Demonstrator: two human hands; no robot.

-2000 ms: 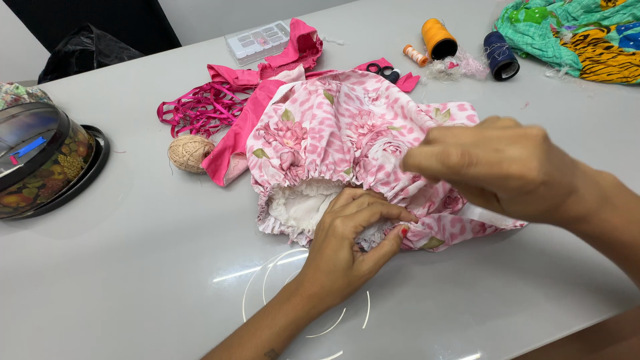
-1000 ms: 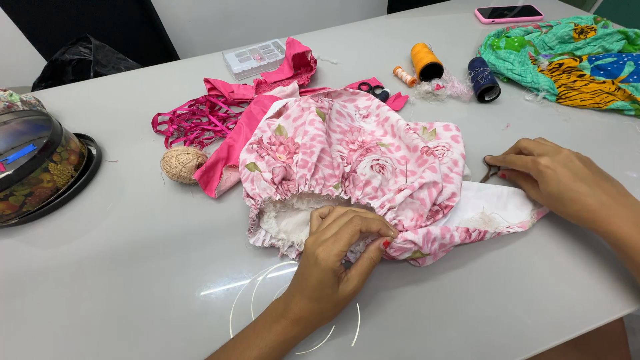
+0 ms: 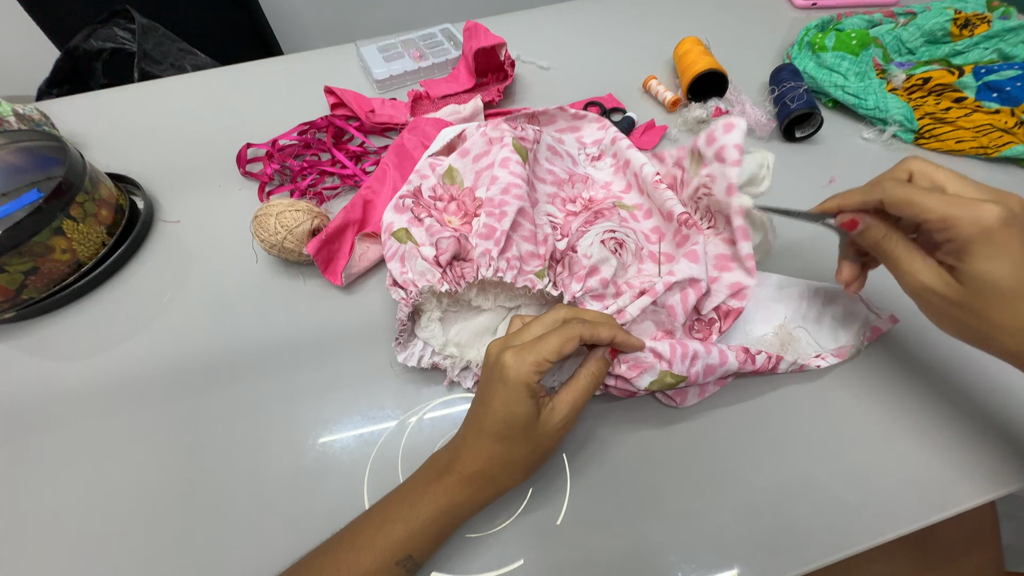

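Pink floral fabric with a gathered, ruffled edge lies on the grey table, its white lining showing in the opening. My left hand pinches the fabric's lower edge between thumb and fingers. At the right, my right hand holds a slim metal tool, probably small scissors or tweezers; the grip hides most of it. The tool's tip is at a raised fold of the cloth, near some white material. A pin or needle seems to stick in the fabric. A flap with white backing spreads to the right.
Behind the fabric are magenta cloth, a twine ball, a clear plastic case and black-handled scissors. Orange and navy thread spools stand near green patterned cloth. A dark round container is at left.
My right hand has lifted from the table beside the flap, with the metal tool in it. The fabric's right side is now raised in a fold. My left hand still pinches the lower edge.
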